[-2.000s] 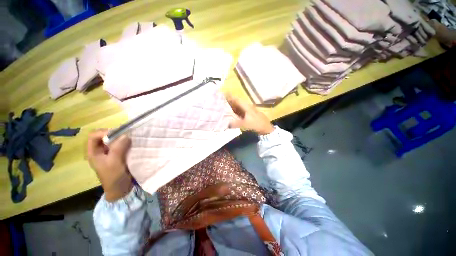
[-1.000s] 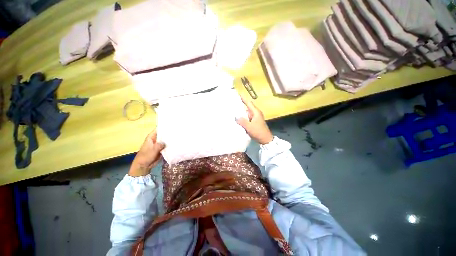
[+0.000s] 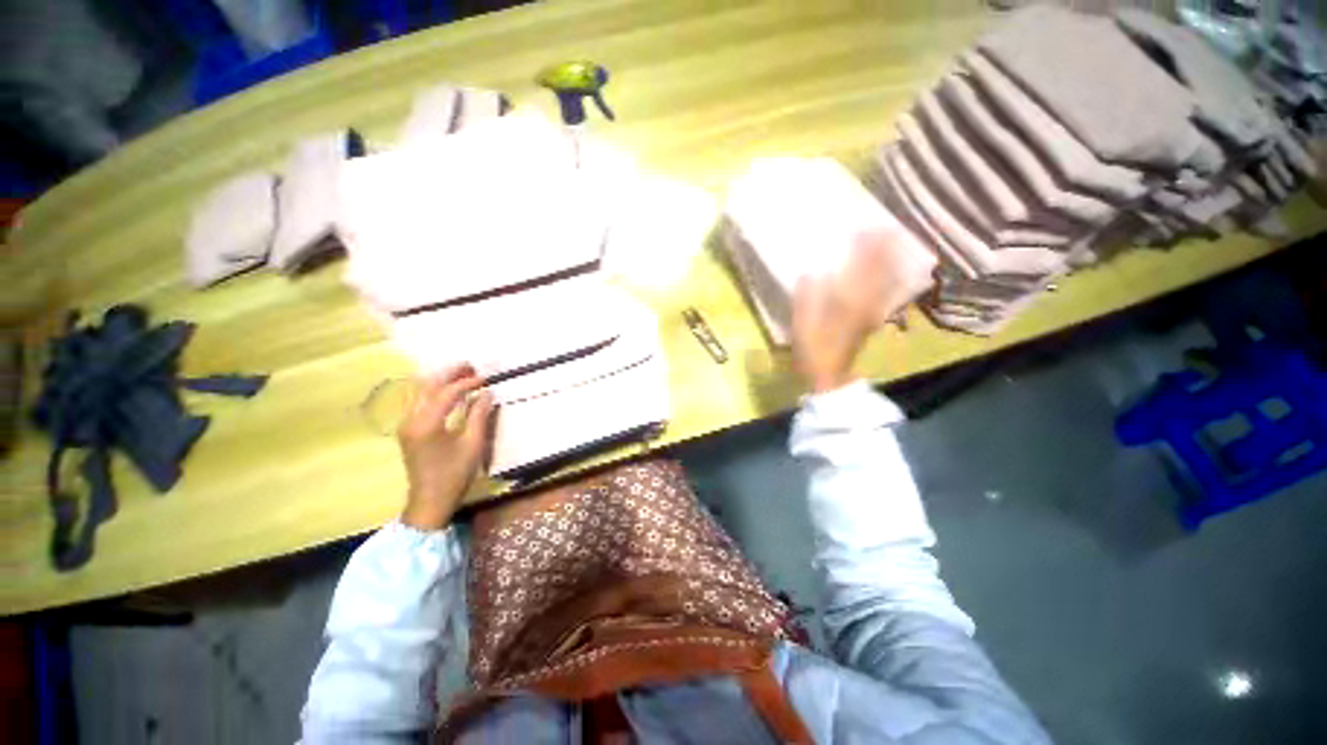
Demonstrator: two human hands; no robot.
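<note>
A pale zipper pouch lies at the table's front edge in front of me, with a dark edge facing me. My left hand rests on its left end, fingers bent; whether it grips the cloth is unclear. My right hand is blurred and lies over the near part of a small pouch stack to the right; its grip cannot be made out. Another pale pouch stack, washed out by glare, lies behind the front pouch.
Thread snips lie between the stacks. A large layered pouch stack is at right, dark fabric strips at left. Small pouches and a green spray head are farther back. A thin ring lies by my left hand. A blue stool stands right.
The pouch I held by both sides now lies at the table edge, its dark edge toward me. My right hand has left it and moved right onto the small stack. My left hand stays at its left end.
</note>
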